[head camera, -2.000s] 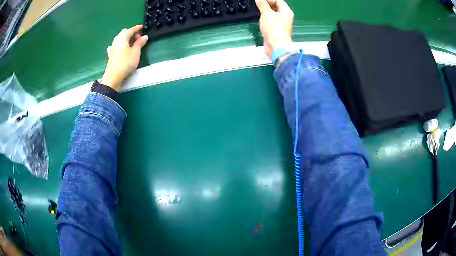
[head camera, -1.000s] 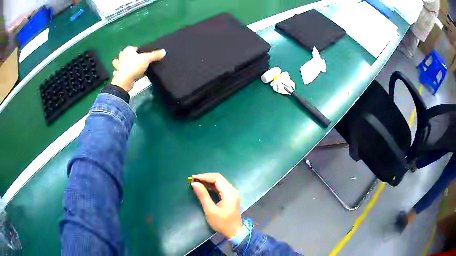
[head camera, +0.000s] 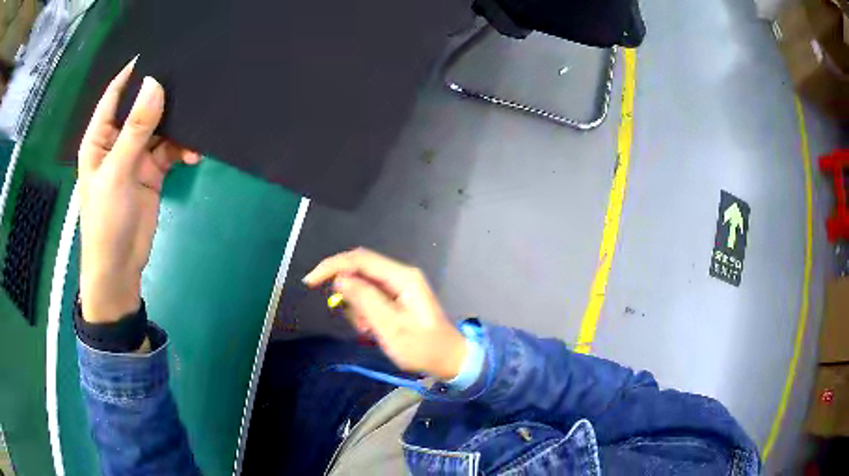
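Note:
My left hand holds a flat black foam sheet by its left part, thumb on top and fingertips at the near edge. The sheet is lifted and tilted, reaching past the bench edge over the floor. My right hand is in front of my body, slightly blurred, with a small yellow piece at its fingertips. Whether a black part is attached to the yellow piece cannot be told. The sheet hides the bench area behind it.
A black sheet with rows of small black parts lies on the green bench mat at the far left. The white bench edge curves down the middle. A chair's metal leg frame stands on the grey floor, which bears yellow lines and an exit arrow sign.
My left hand has moved from the foam stack's corner and now holds up a foam sheet. My right hand still has the yellow piece. The view has turned toward the floor on the right.

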